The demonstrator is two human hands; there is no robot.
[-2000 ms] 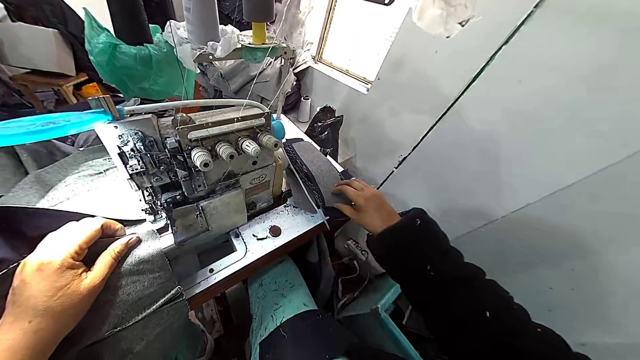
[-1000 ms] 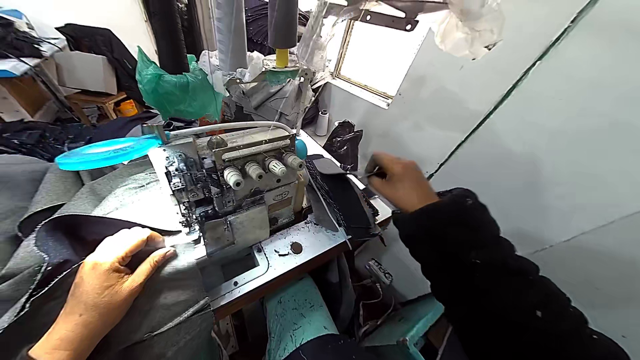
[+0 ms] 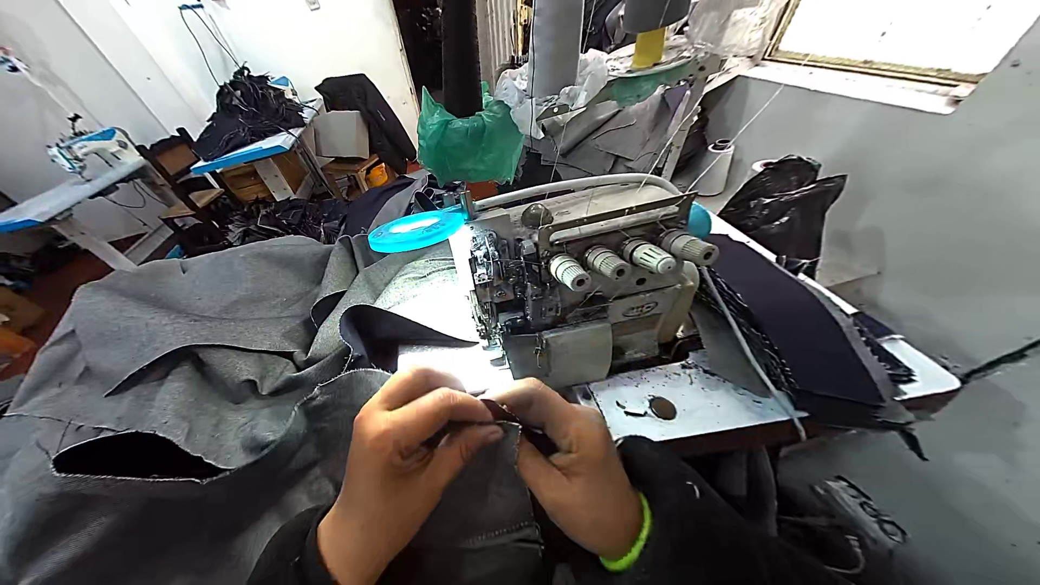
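In front of the overlock sewing machine point(image 3: 601, 276), my left hand point(image 3: 406, 463) pinches the top edge of a grey denim piece point(image 3: 487, 496). Close beside it, my right hand point(image 3: 573, 463) grips the same edge, its fingertips nearly touching those of the left. A small dark strip shows between the fingers; whether it is a separate piece cannot be told. The machine's lamp lights the cloth by the needle area, just beyond my hands. More grey denim point(image 3: 203, 325) lies in folds at the left. Dark cut fabric pieces point(image 3: 796, 325) are stacked to the machine's right.
A blue ring point(image 3: 416, 231) juts out at the machine's left. A round dark object point(image 3: 662, 407) lies on the machine table point(image 3: 715, 406). Behind are a green plastic bag point(image 3: 470, 138), thread cones point(image 3: 716, 168) and a black bag point(image 3: 784, 203). Another sewing machine point(image 3: 97, 153) stands far left.
My right hand has come from the fabric stack at the machine's right to the denim edge beside my left hand. The view has swung to the left.
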